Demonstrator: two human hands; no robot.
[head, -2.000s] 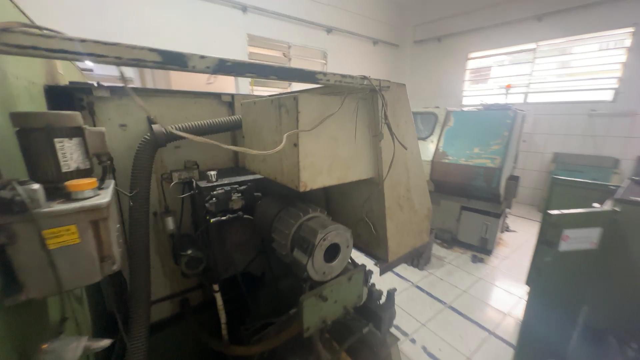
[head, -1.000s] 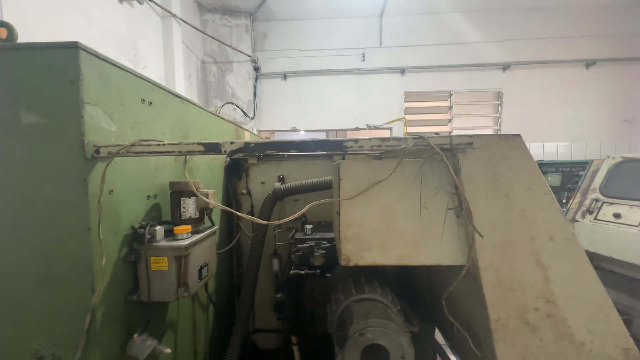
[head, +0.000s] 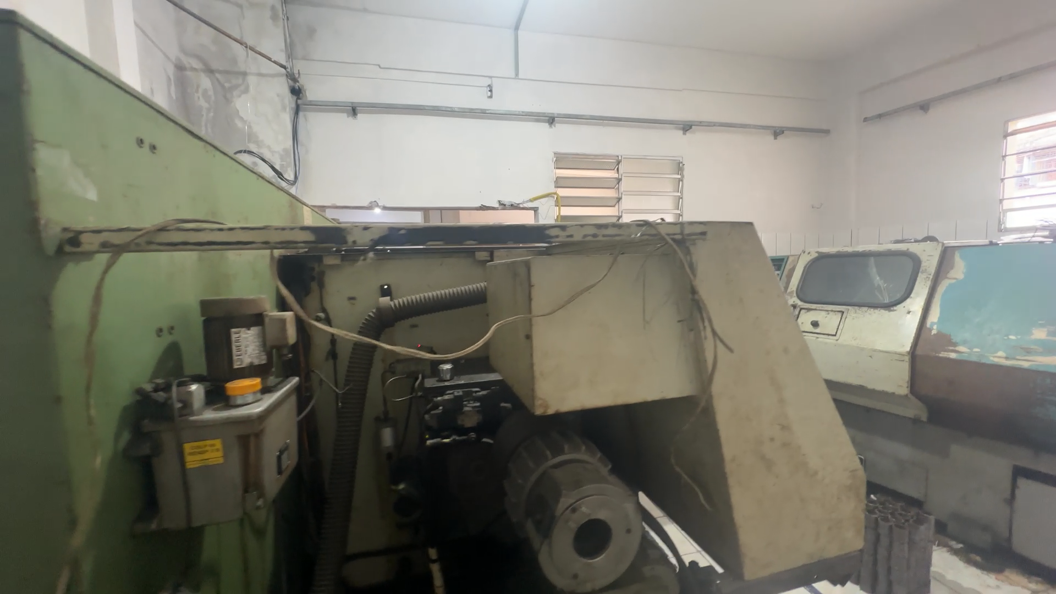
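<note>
Neither my left hand nor my right hand shows in the head view. Low in the middle, a round metal cylinder with a central bore [head: 591, 538] sticks out of an industrial machine. A beige sheet-metal box [head: 615, 330] hangs above it. Left of the cylinder are a dark valve block [head: 466, 408] and a grey corrugated hose [head: 356, 429]. On the green cabinet [head: 165, 272] sits a grey tank [head: 219, 474] with an orange cap [head: 243, 391] and a small electric motor [head: 235, 338].
A painted metal bar [head: 429, 237] spans the machine, with a loose cable [head: 462, 353] drooping from it. The slanted beige guard [head: 775, 412] stands at right. Beyond it are a second machine with a window [head: 858, 278] and a bundle of metal bars or tubes [head: 895, 549] on the floor.
The view has swung left and up, then moved partly back right. Nothing among the machines has plainly moved.
</note>
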